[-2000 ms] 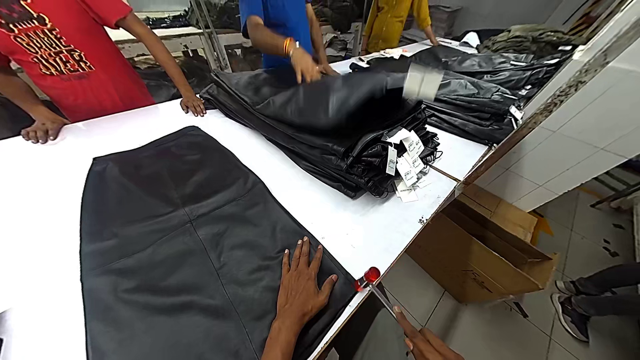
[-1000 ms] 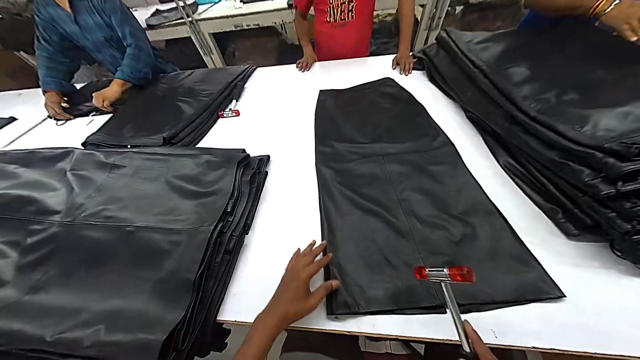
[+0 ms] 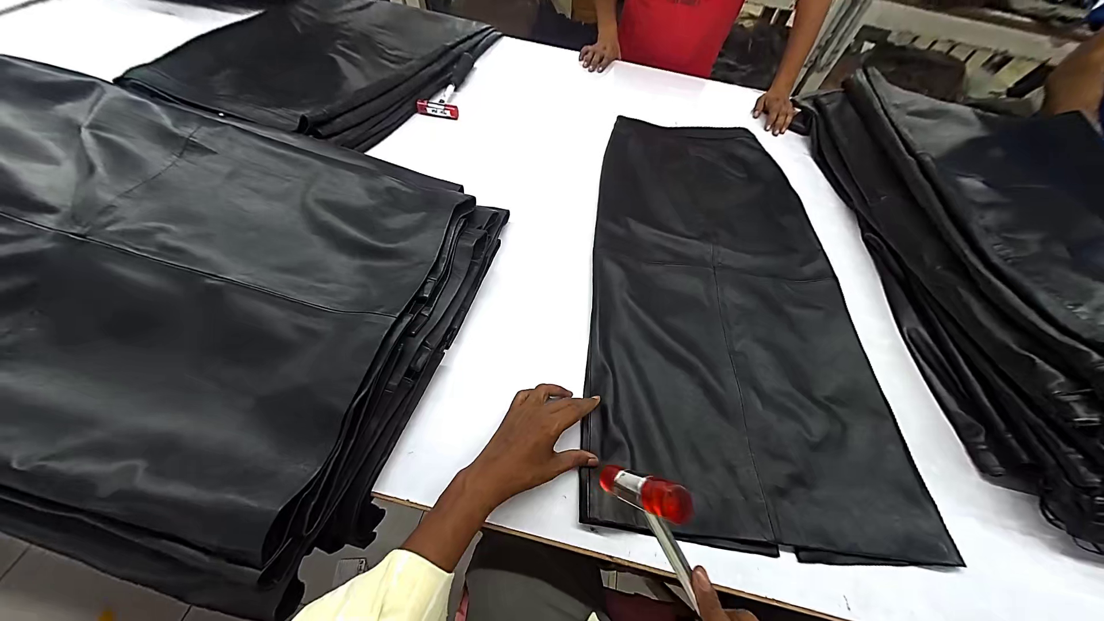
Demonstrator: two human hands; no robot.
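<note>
A black leather skirt (image 3: 716, 345) lies flat on the white table (image 3: 535, 285), its narrow waist end away from me and its slit hem close to the near edge. My left hand (image 3: 539, 440) rests at the skirt's lower left side, thumb and fingertips on the edge, fingers apart. My right hand (image 3: 720, 604), partly cut off by the bottom of the view, grips the metal handle of a small mallet with red faces (image 3: 647, 494). The mallet's head is over the skirt's lower left part; whether it touches the leather I cannot tell.
A thick pile of black leather garments (image 3: 216, 285) fills the left side and overhangs the near edge. Another pile (image 3: 992, 285) lies at the right. Beyond the left pile, more folded leather (image 3: 319, 60) has a red-headed mallet (image 3: 438, 109) beside it. A person in red (image 3: 677, 34) rests both hands on the far edge.
My left hand was on the skirt's lower right side two seconds ago and is now at its left edge. The mallet has moved from the right side toward the lower left. The view has swung left.
</note>
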